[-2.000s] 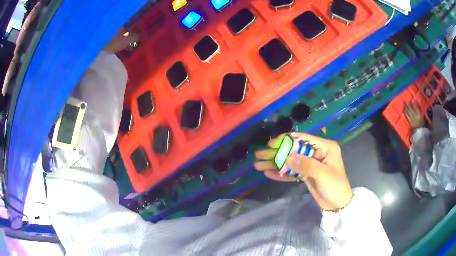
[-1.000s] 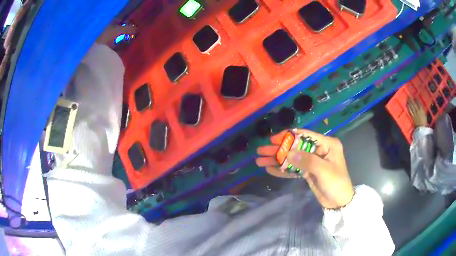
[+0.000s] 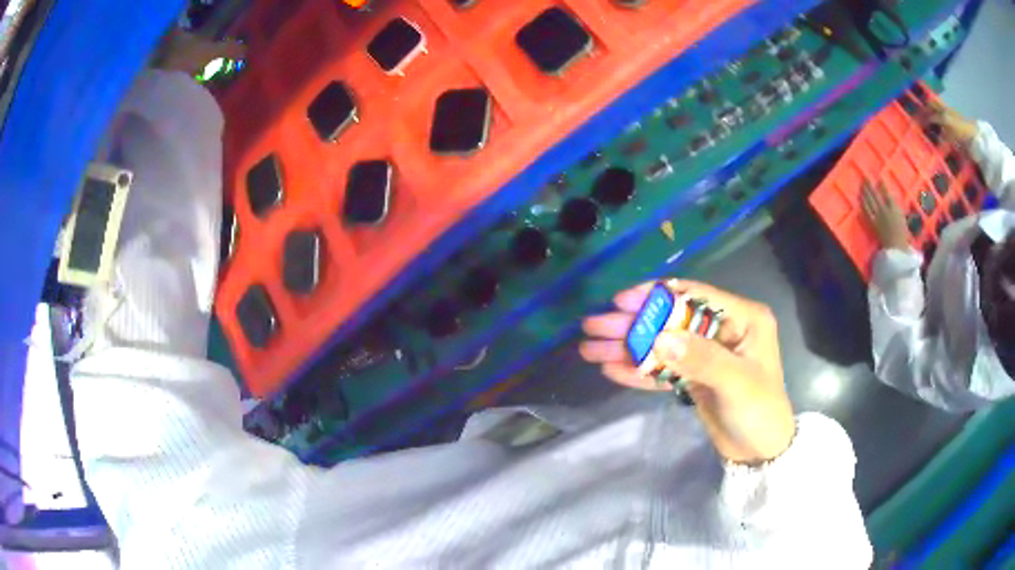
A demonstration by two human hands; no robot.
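My right hand [image 3: 729, 373] holds a stack of several smartwatch units in front of my body; the front unit [image 3: 651, 323] shows a lit blue screen with pale marks. My left hand [image 3: 198, 53] is at the upper left, small and partly dark, with a lit smartwatch unit [image 3: 219, 69] at its fingertips. The red-orange pocketed tray [image 3: 417, 200] lies between my hands and the blue edge, with dark smartwatch units in its front pockets, such as one unit [image 3: 460, 120]. An orange-lit screen is cut off at the top edge.
A cream meter or timer [image 3: 97, 226] is beside my left forearm. Dark round modules [image 3: 579, 214] and silvery links [image 3: 768, 84] lie on the green bench level beyond the blue edging. A co-worker's hands [image 3: 885, 215] hold another red-orange tray [image 3: 851, 200] at the right.
The tray has shifted left and up in view. The front unit's screen in my right hand went from green to orange to blue. My left hand and its lit unit have shifted up-left.
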